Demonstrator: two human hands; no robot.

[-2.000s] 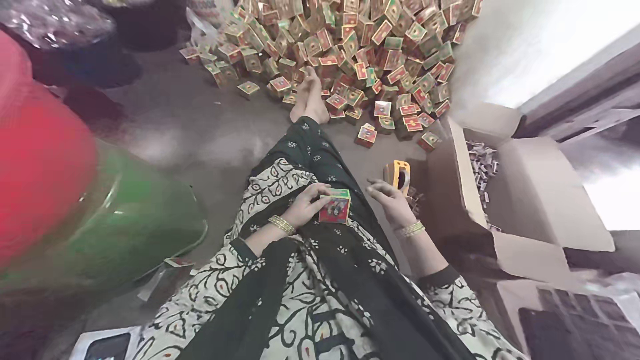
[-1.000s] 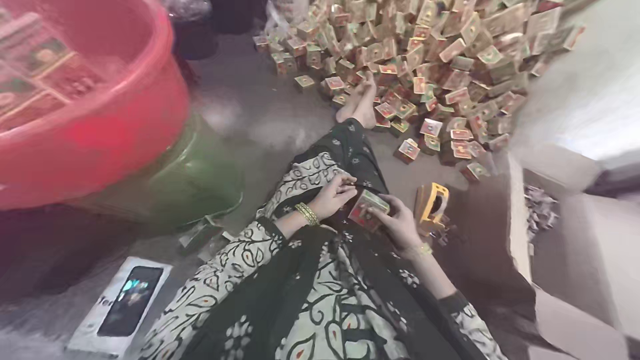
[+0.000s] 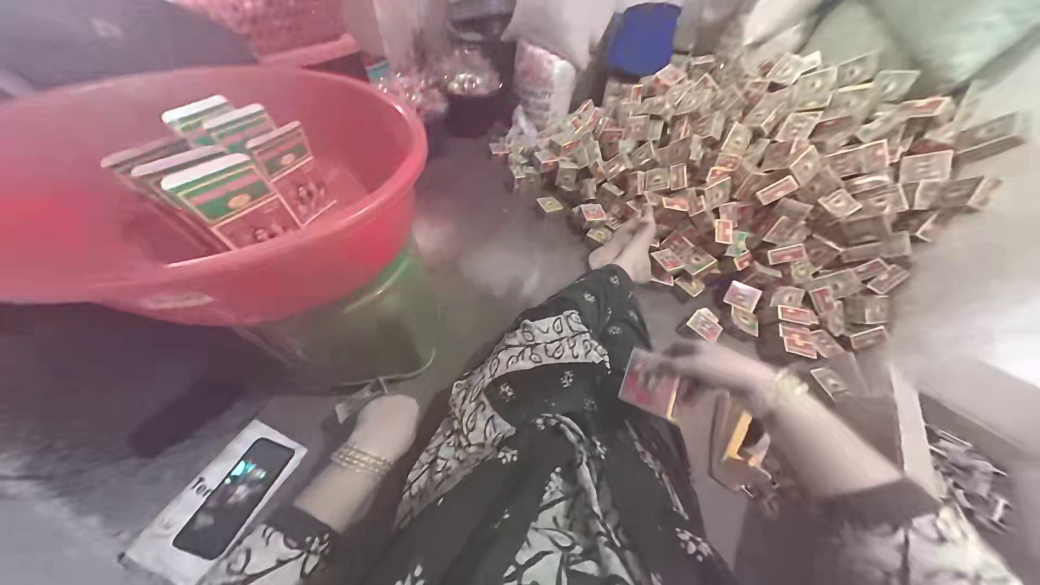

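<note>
My right hand (image 3: pixel 715 364) grips a small red printed cardboard box (image 3: pixel 650 384) beside my knee, over the patterned dark cloth of my clothes (image 3: pixel 561 455). My left hand (image 3: pixel 388 426) is down at the floor on the left, near a small paper-like piece (image 3: pixel 357 400); its fingers are mostly hidden, so I cannot tell if it holds anything. Just below my right hand, a yellow and dark object (image 3: pixel 738 439) lies on the floor.
A large pile of small printed boxes (image 3: pixel 731 162) spreads beyond my feet. At left, a red plastic tub (image 3: pixel 349 268) holds several printed packs (image 3: pixel 227 199) above a green container (image 3: pixel 366 325). A phone (image 3: pixel 236 496) lies on a white box. At right stands an open carton (image 3: pixel 914 422) with small pieces.
My left hand has moved away from the box to the floor at the left. My right hand still holds a small box. The view has swung left, showing more of the red tub.
</note>
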